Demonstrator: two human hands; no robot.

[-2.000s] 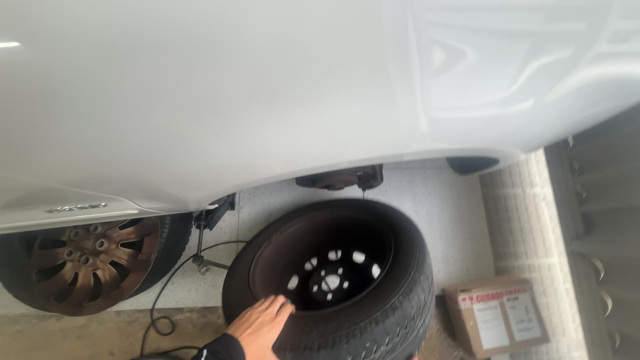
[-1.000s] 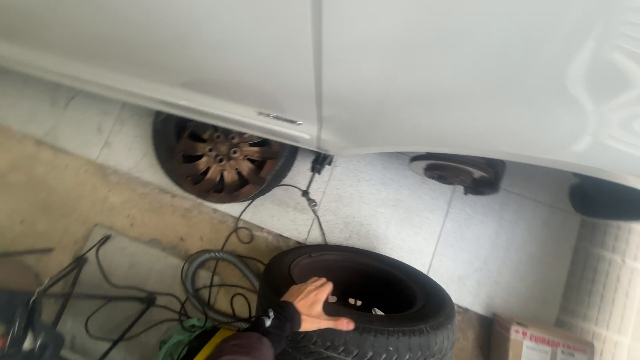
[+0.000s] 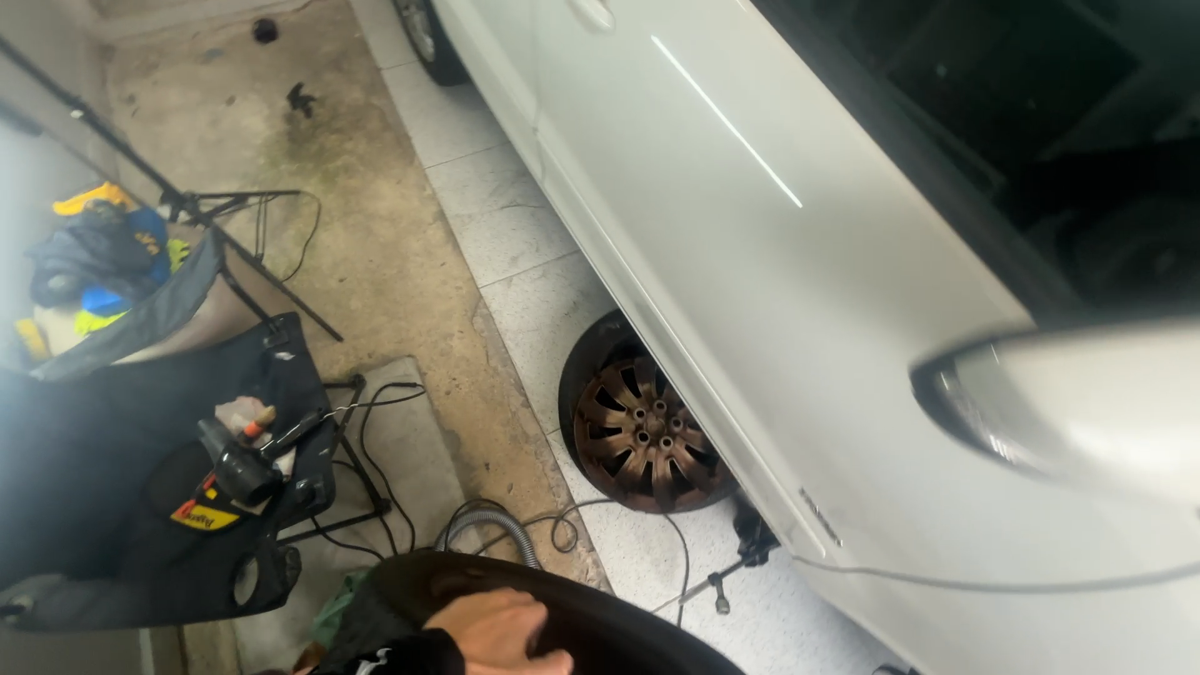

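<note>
At the bottom of the head view, my left hand [image 3: 502, 630] rests at a loose black tyre [image 3: 619, 623], its fingers bent over the rim side; whether it grips the tyre I cannot tell. My right hand is out of sight. Beyond the tyre, a wheel with a bronze multi-spoke cover [image 3: 652, 431] lies flat on the tiles, partly beneath the side of a white car [image 3: 712, 244]. Close to that wheel, a jack [image 3: 753, 532] stands under the sill, with a crank rod [image 3: 720, 600] reaching out from it.
A black folding chair [image 3: 141, 394] on the left holds a hair dryer-like black tool [image 3: 239, 464] and a cap. Behind it, a bin [image 3: 173, 319] contains coloured cloths. A grey hose [image 3: 497, 520] and black cables lie on the floor. The car's mirror [image 3: 1059, 403] juts out at right.
The view has swung far toward the chair and the car's rear. The hand stays at the loose tyre. The cardboard box seen earlier is out of view.
</note>
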